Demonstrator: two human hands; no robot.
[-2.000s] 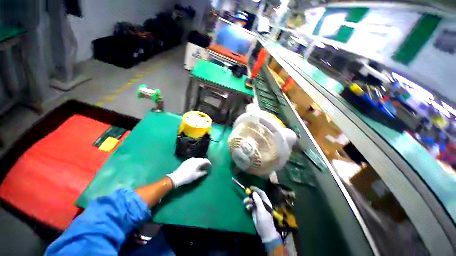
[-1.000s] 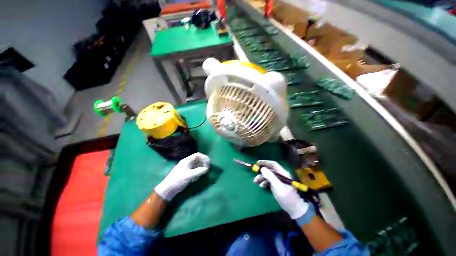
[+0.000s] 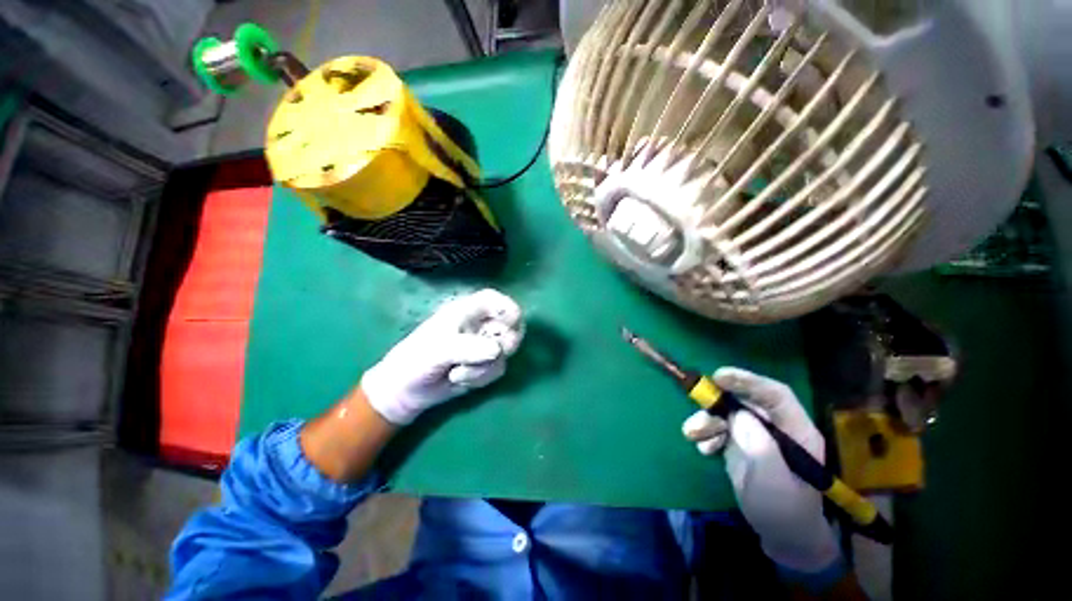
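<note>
My right hand [image 3: 770, 464], in a white glove, holds a soldering iron [image 3: 776, 446] with a black and yellow handle. Its thin metal tip points up and left over the green mat [image 3: 564, 429] and touches no board. My left hand [image 3: 453, 352], also in a white glove, is at the middle left of the mat with its fingers curled together. No object shows in it; a thin wire between the fingers cannot be made out. No circuit board lies on the mat.
A large off-white fan [image 3: 735, 164] stands at the upper right, a black fan [image 3: 423, 229] with yellow top at the upper left. A solder spool [image 3: 235, 59] is at the far corner. An iron stand [image 3: 899, 352] and yellow sponge tray [image 3: 876, 450] are right; a red-lined bin [image 3: 212, 317] is left.
The view has swung down and closer over the mat, so the fans look larger and most of the conveyor has left the picture. Both hands keep nearly the same pose, the iron still in my right.
</note>
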